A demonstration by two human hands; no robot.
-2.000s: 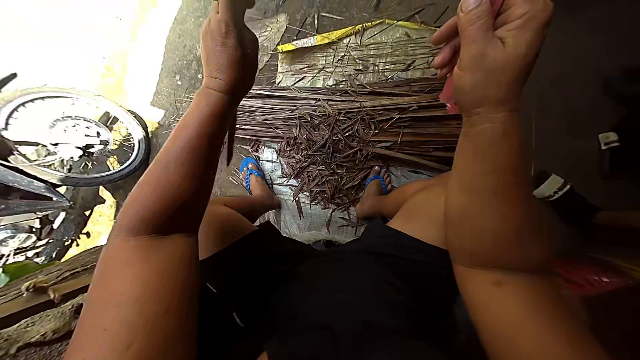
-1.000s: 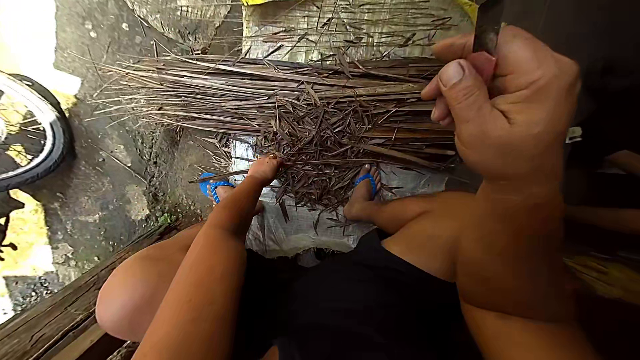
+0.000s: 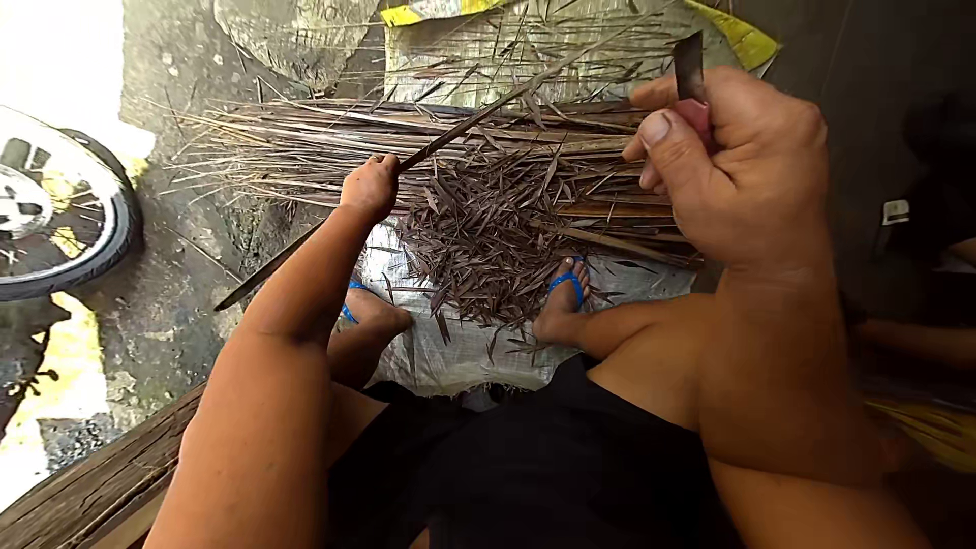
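My left hand (image 3: 370,185) grips a long dried palm frond midrib (image 3: 488,109), which slants from the lower left up toward the top right. In my right hand (image 3: 743,160), raised on the right, is a knife with a red handle (image 3: 695,120); its dark blade (image 3: 688,67) points up, apart from the midrib. Below and between the hands lies a heap of short dry leaf scraps (image 3: 488,229). A layer of long dried stalks (image 3: 305,137) runs crosswise beneath the scraps.
Woven plastic sacking (image 3: 457,354) with yellow-edged parts (image 3: 732,34) lies under the stalks. My feet in blue flip-flops (image 3: 572,282) flank the heap. A motorcycle wheel (image 3: 84,206) stands at left, a weathered timber (image 3: 99,473) lower left. Another person's arm (image 3: 915,341) shows at right.
My left hand, low by the heap one second ago, has moved up and away from my body with the midrib. The knife stays in my raised right hand.
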